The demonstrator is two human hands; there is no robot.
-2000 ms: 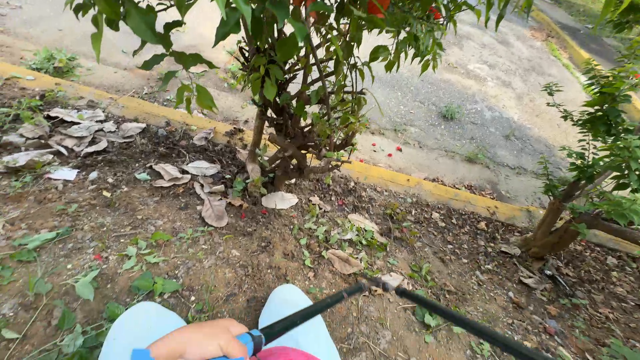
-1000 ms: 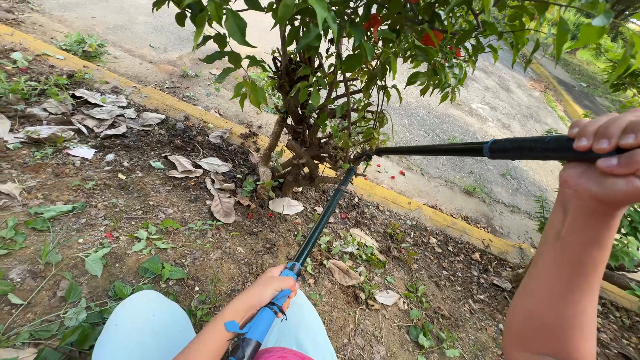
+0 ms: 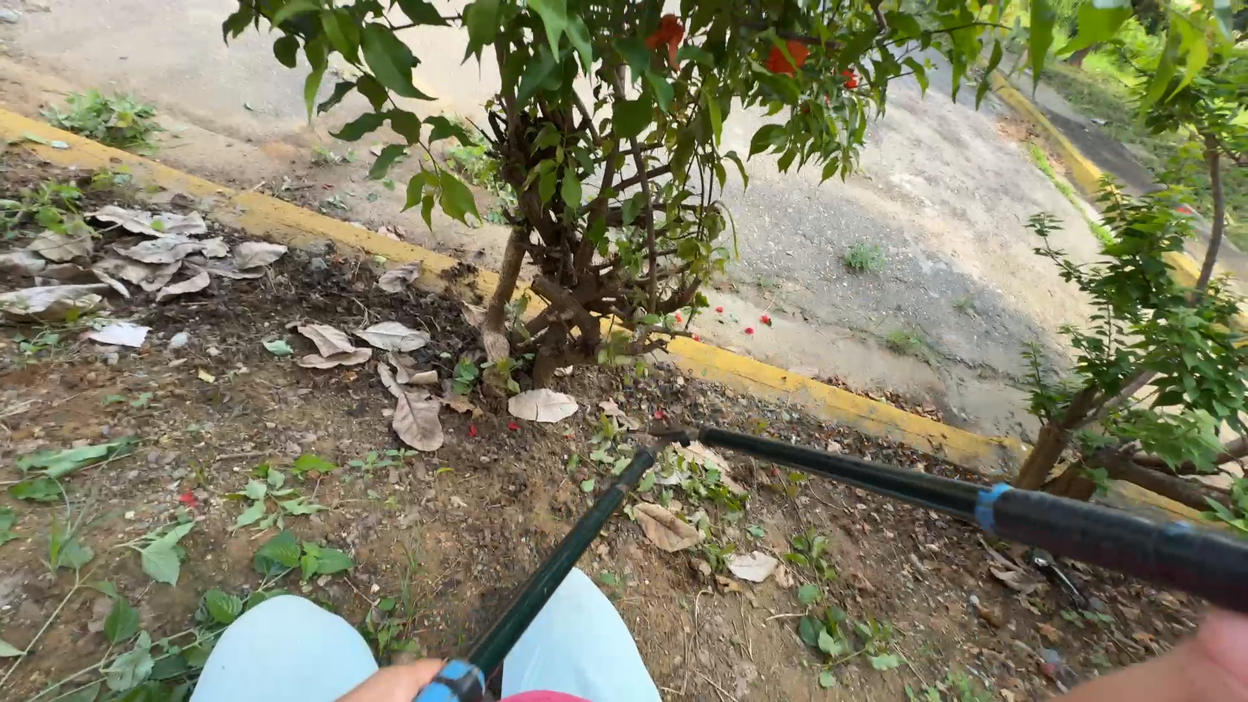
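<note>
A pair of long-handled loppers (image 3: 673, 438) is spread wide, its small metal head low over the soil, just right of the base of a leafy shrub (image 3: 585, 224) with red flowers. At the bottom edge my left hand (image 3: 395, 681) grips the left handle by its blue band; part of the hand is cut off by the frame. My right hand (image 3: 1185, 663), blurred at the lower right corner, is at the black grip of the right handle; its fingers are mostly out of view. Whether the blades touch anything cannot be told.
A yellow-painted curb (image 3: 780, 390) runs diagonally behind the shrub, with pavement (image 3: 858, 224) beyond. Dry leaves (image 3: 161, 249) lie at the left, and cut green leaves (image 3: 283, 556) nearer me. A second shrub (image 3: 1121, 380) stands at the right. My knees are at the bottom.
One second ago the loppers' head was up at the shrub's lower stems; now it is lower, near the soil. My right hand has moved down from the upper right.
</note>
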